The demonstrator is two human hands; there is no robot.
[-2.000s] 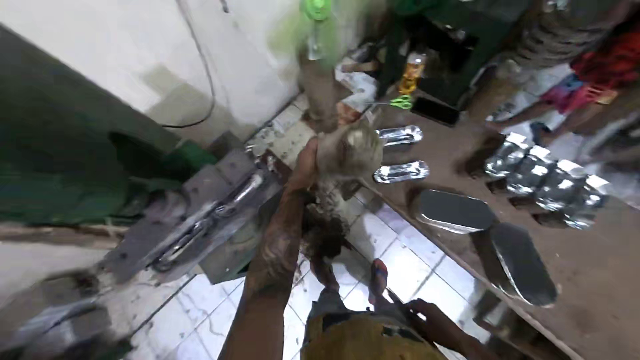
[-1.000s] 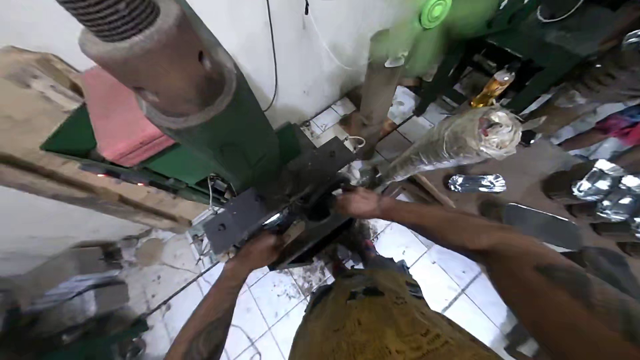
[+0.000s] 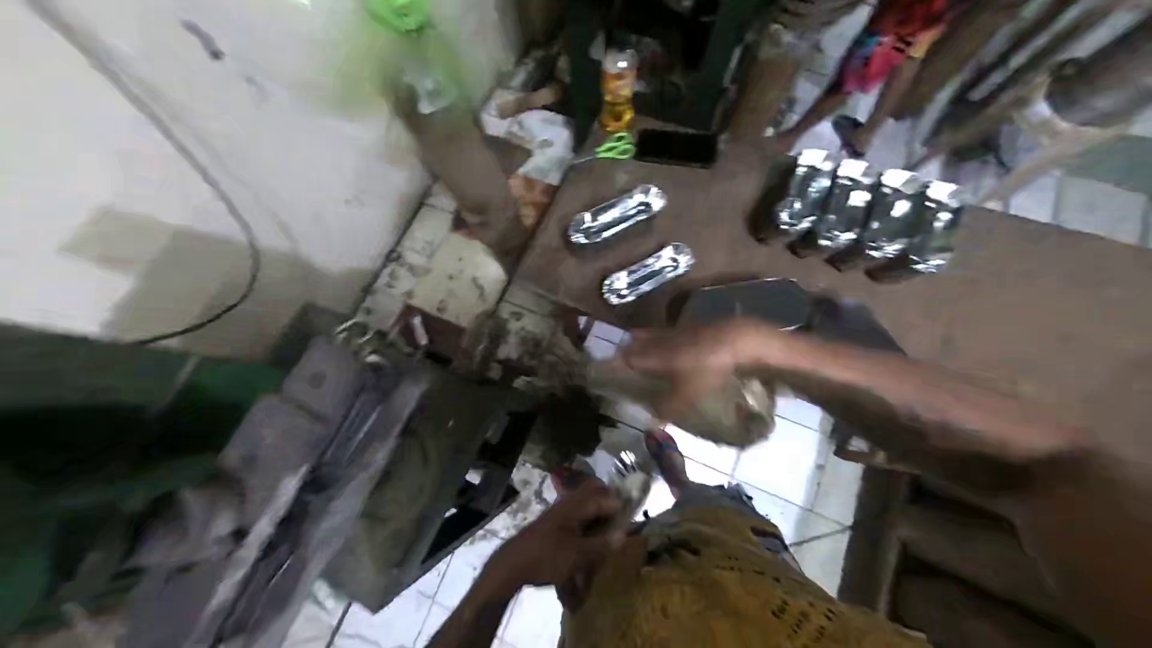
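Observation:
Low in front of my body, my left hand (image 3: 585, 526) is closed on a shiny metal piece (image 3: 632, 477). My right hand (image 3: 688, 364) is blurred and wraps around a plastic-wrapped cylinder (image 3: 742, 414) between the press and the table. Two shiny, foil-like oblong pieces (image 3: 618, 214) lie on the brown table (image 3: 1035, 297) beyond that hand. Several similar silvery pieces (image 3: 846, 207) stand in a row farther right. A dark flat oblong piece (image 3: 747, 303) lies near the table's edge, with another dark piece partly hidden behind my right forearm.
A dark metal press or machine bed (image 3: 360, 450) stands at left. Green-handled scissors (image 3: 616, 147), a black phone-like slab (image 3: 677, 147) and a bottle of orange liquid (image 3: 619, 90) are at the table's far end. A green fan (image 3: 400, 13) is at the wall. People's limbs show at upper right.
Both hands have left the machine bed. My left hand is now low by my body with a shiny piece; my right hand has moved onto the wrapped cylinder. The view has turned toward the table.

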